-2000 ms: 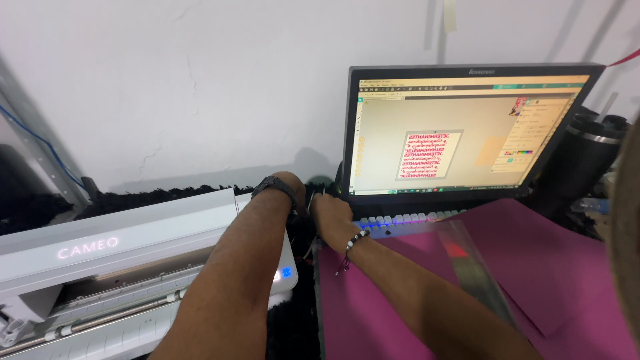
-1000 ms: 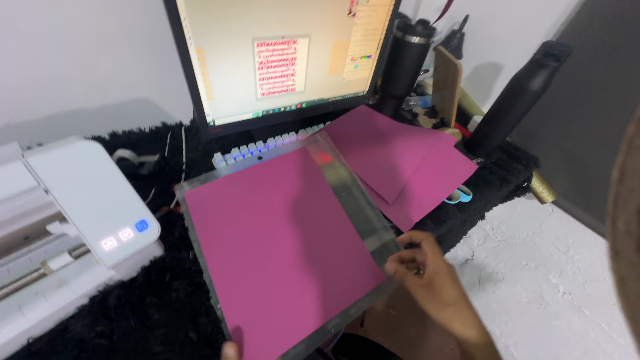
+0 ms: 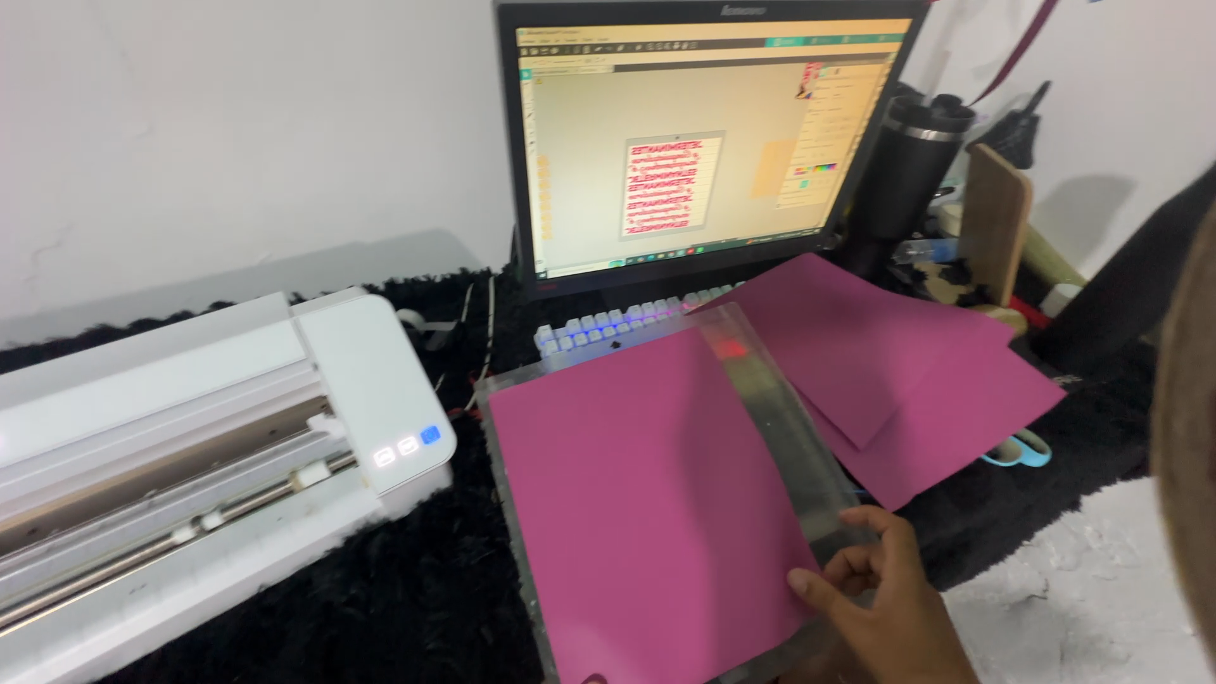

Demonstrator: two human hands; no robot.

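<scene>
A magenta sheet [image 3: 646, 503] lies on a clear cutting mat [image 3: 807, 465], whose upper edge reaches the keyboard. My right hand [image 3: 879, 589] is at the mat's lower right edge, its thumb on the sheet's corner and its fingers bent beside the mat's clear strip. Of my left hand [image 3: 596, 678] only a fingertip shows, at the sheet's bottom edge; the rest is out of frame. More magenta sheets [image 3: 940, 408] lie overlapping to the right of the mat. On the left is a white cutting machine [image 3: 370, 380] with lit buttons and a roller bar.
Behind the mat stand a laptop-style monitor [image 3: 655, 95] and a white backlit keyboard [image 3: 627, 323]. A black tumbler [image 3: 902, 171], a wooden board [image 3: 993, 223] and a dark bottle [image 3: 1130, 266] are at the right. Light-blue scissor handles [image 3: 1021, 449] show beneath the sheets. Black furry cloth [image 3: 408, 579] covers the table.
Both hands have come away from behind the keyboard's left end, where they were two seconds ago. The right hand's thumb now rests on the sheet's corner. The view has shifted.
</scene>
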